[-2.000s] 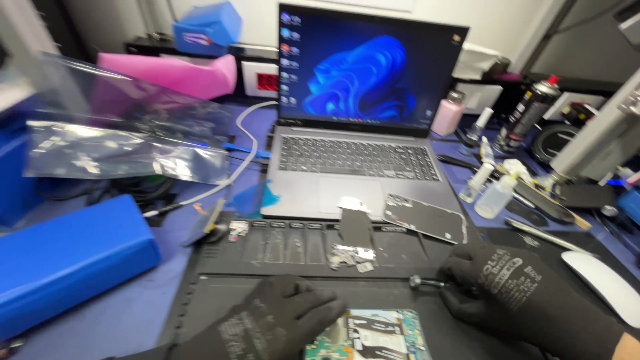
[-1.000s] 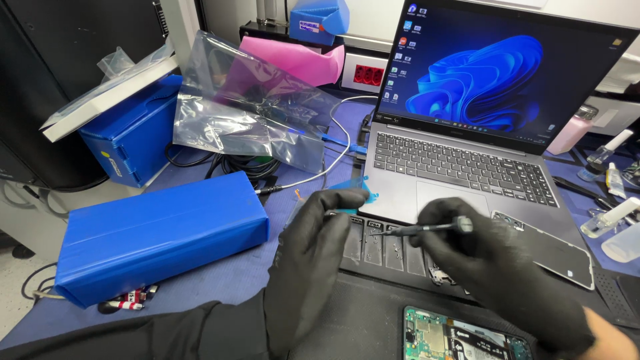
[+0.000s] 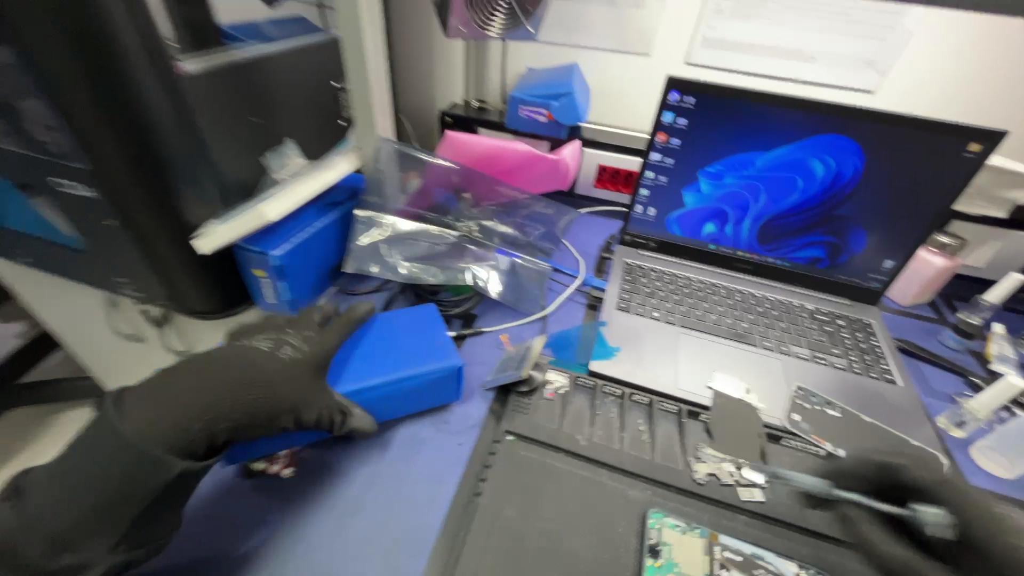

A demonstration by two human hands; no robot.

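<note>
My left hand (image 3: 264, 376), in a dark glove, grips a long blue box (image 3: 404, 360) from above, thumb on its near side. At the lower right, my blurred right hand (image 3: 896, 496), also gloved, holds a slim screwdriver (image 3: 848, 492), its end by small metal phone parts (image 3: 724, 472) on the black work mat (image 3: 552, 496). An opened phone with a green circuit board (image 3: 680, 544) lies on the mat, cut off by the bottom edge. A phone's back panel (image 3: 856, 424) rests at the laptop's front edge.
The laptop (image 3: 752, 320) stands behind the mat. A clear antistatic bag (image 3: 456, 232) and a white cable (image 3: 560, 296) lie left of it. Another blue box (image 3: 296, 248) stands farther left. A pink bottle (image 3: 928, 268) and several small bottles are at the right.
My left hand has moved from above the mat's compartments to the blue box and taken hold of it. My right hand, with the screwdriver, has moved away from those compartments to the right.
</note>
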